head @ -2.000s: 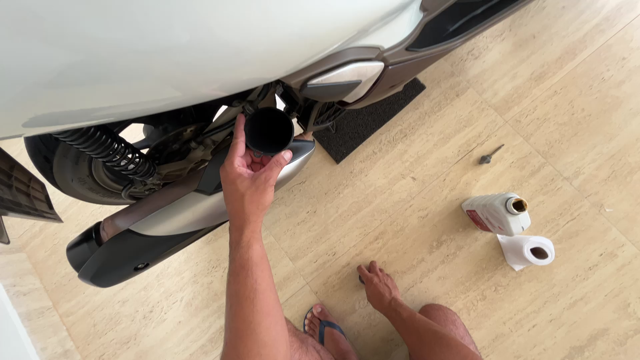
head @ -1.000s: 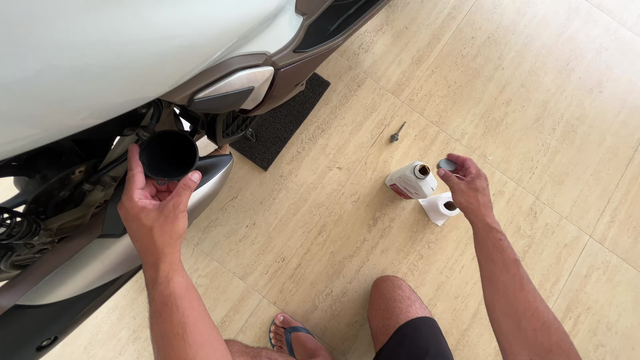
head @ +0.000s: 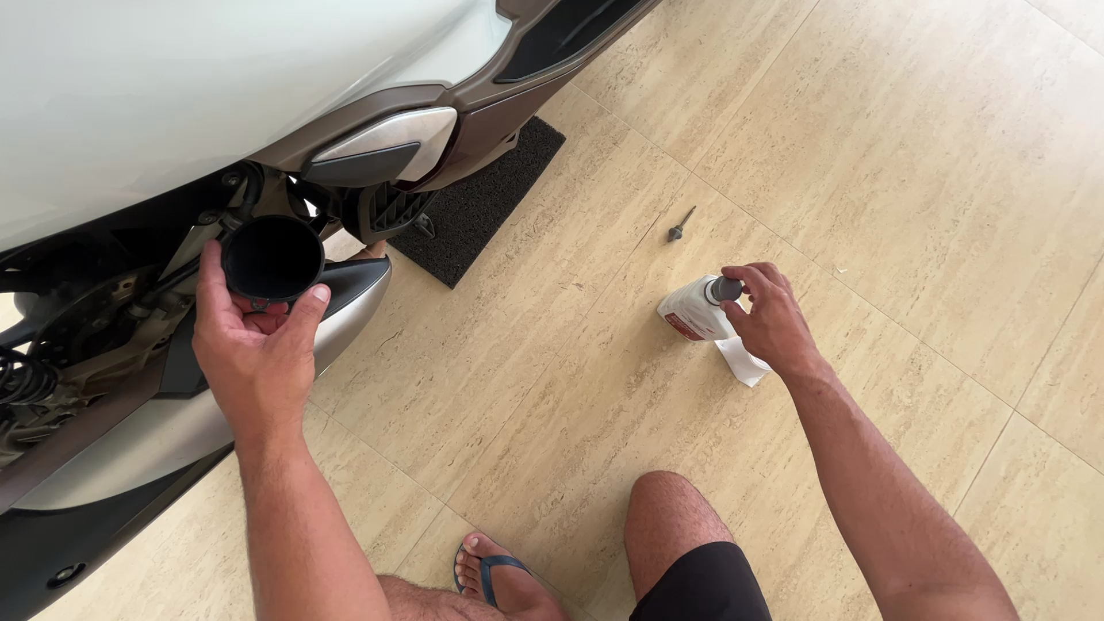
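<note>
My left hand (head: pixel 259 345) holds a black funnel (head: pixel 272 259) by its rim, the wide mouth facing up, beside the engine area of a white motor scooter (head: pixel 216 86). The funnel's lower end is hidden. At the right, my right hand (head: pixel 768 315) has its fingers on a grey cap (head: pixel 725 290), which sits at the neck of a white plastic bottle (head: pixel 690 309) with a red label, standing on the floor. Partly behind that hand is a white paper roll (head: pixel 740 360). A dipstick with a dark head (head: pixel 676 233) lies on the floor above the bottle.
The scooter's silver and black exhaust muffler (head: pixel 181 440) runs along the left, below the funnel. A black textured mat (head: pixel 483 207) lies under the scooter's side. My knee (head: pixel 677 517) and a foot in a blue flip-flop (head: pixel 500 573) are at the bottom, on beige tiles.
My right hand has moved from the floor near my knees to the bottle. The grey cap, held beside the open bottle a second ago, is now on its neck. The view has shifted right.
</note>
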